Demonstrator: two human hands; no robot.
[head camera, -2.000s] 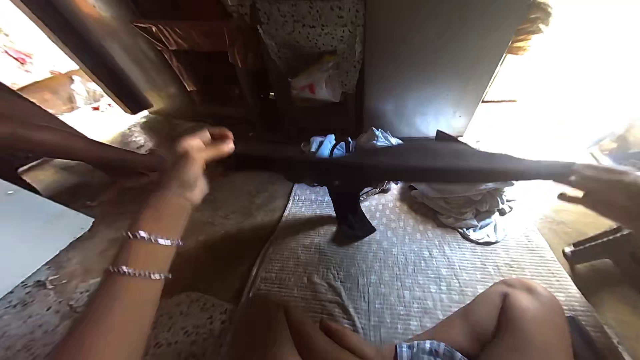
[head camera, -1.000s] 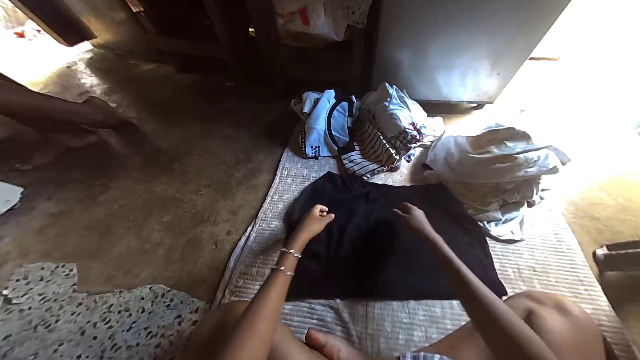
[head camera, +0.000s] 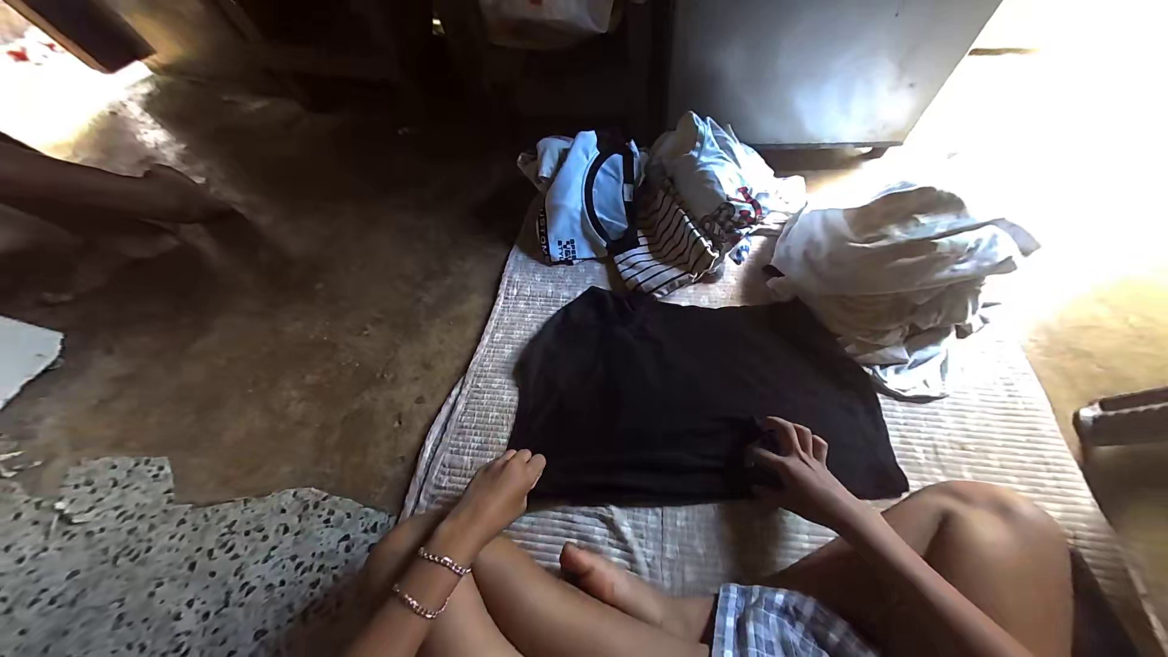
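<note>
A black cloth garment (head camera: 675, 392) lies spread on the pale quilted mat (head camera: 474, 365) before my crossed legs. My left hand (head camera: 506, 484), with two bracelets on its wrist, has its fingers closed at the garment's near left corner. Toward the near right part, my right hand (head camera: 792, 458) grips a bunched bit of the same cloth between thumb and fingers. Part of the cloth under the right hand is hidden by it.
Beyond the garment lie a light blue shirt with dark trim (head camera: 589, 196), a striped cloth (head camera: 671, 242) and a heap of pale clothes (head camera: 899, 265). A grey metal cabinet (head camera: 803, 73) stands behind. Another person's limb (head camera: 100, 192) reaches in at the left.
Two seconds ago the black garment was stretched in the air between my hands; now it lies on the mat. Since one second ago, both hands have moved down to its near edge. The view has tilted down.
</note>
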